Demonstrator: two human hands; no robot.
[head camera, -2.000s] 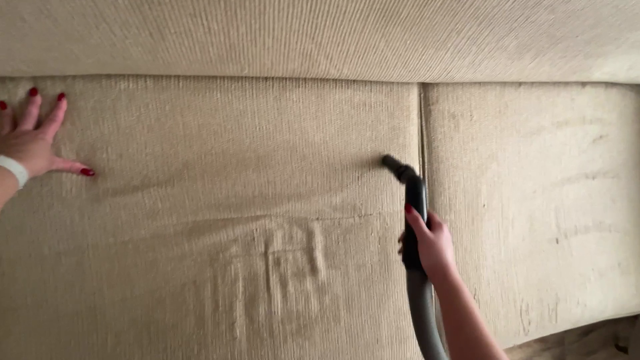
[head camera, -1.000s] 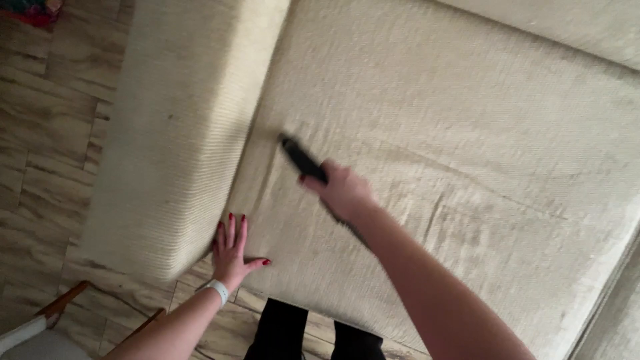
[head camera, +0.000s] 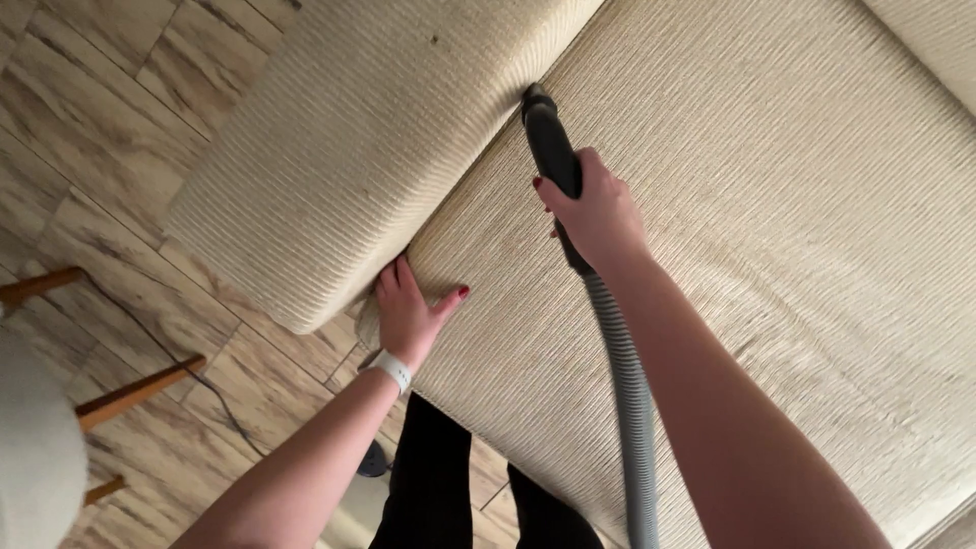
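Observation:
My right hand (head camera: 598, 206) is closed around the black handle of a vacuum cleaner hose (head camera: 550, 145). The handle's narrow tip meets the seam between the beige corduroy sofa's armrest (head camera: 366, 152) and its seat cushion (head camera: 724, 175). From the handle a grey ribbed hose (head camera: 629, 404) runs down across the cushion. My left hand (head camera: 409, 313), with a white band on the wrist, rests at the front corner of the cushion beside the armrest; its thumb is spread over the fabric and its other fingertips are partly hidden in the gap.
Wood-look floor tiles (head camera: 114, 130) lie left of the sofa. A light-coloured chair (head camera: 38, 450) with wooden legs stands at the lower left, and a dark cord (head camera: 221, 396) crosses the floor near it. My black-clad legs (head camera: 431, 473) are against the sofa's front edge.
The view has swung to the sofa's armrest end since two seconds ago. In the last second the nozzle tip has come from the cushion beside the seam to the seam itself.

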